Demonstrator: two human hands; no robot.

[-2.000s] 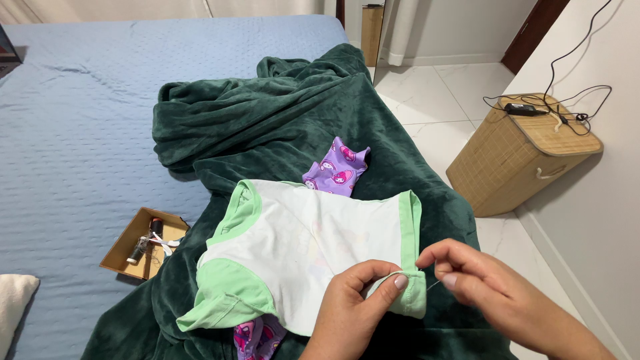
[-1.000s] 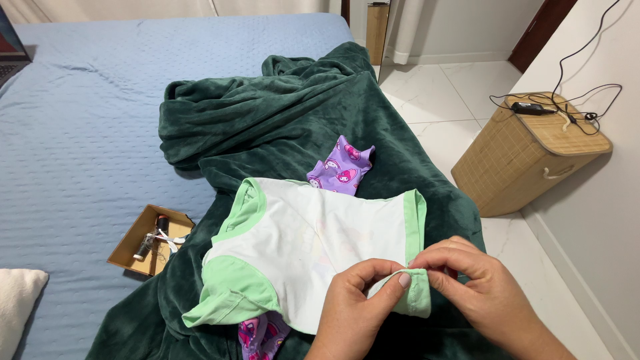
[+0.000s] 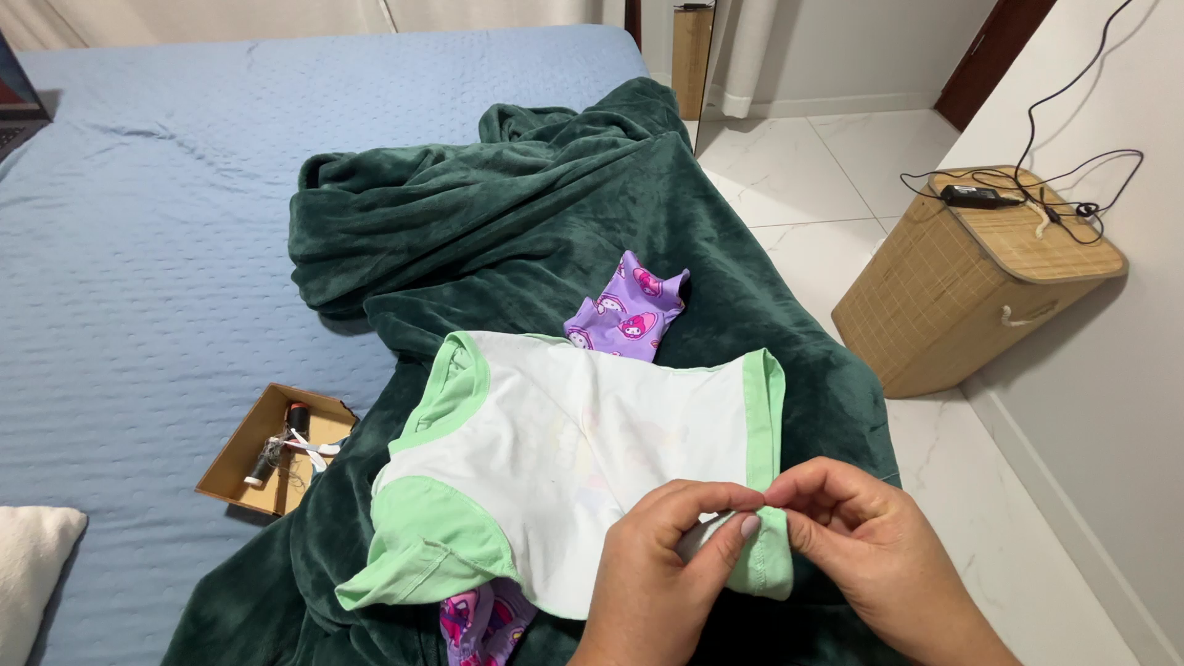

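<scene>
A small white shirt (image 3: 592,425) with light green sleeves, neckband and hem lies over a dark green plush blanket (image 3: 555,240). My left hand (image 3: 680,555) pinches the green hem (image 3: 766,550) between thumb and forefinger, near the lower right corner. Touching the same edge from the right, my right hand (image 3: 860,536) has its thumb and fingertips together at the fabric; whether a needle or thread is between them cannot be seen. Purple printed fabric (image 3: 634,310) shows above the shirt, and more of it below.
On the blue-covered bed (image 3: 185,231), an open box (image 3: 242,444) holds thread spools and white-handled scissors. A white cushion (image 3: 32,573) and part of a laptop (image 3: 18,116) are at the left. A woven hamper (image 3: 962,287) with a black power adapter (image 3: 976,196) and cable stands at the right.
Two seconds ago my right hand was a little away from the hem at the right, with a thin thread seen by it. It has come in against the hem beside my left hand.
</scene>
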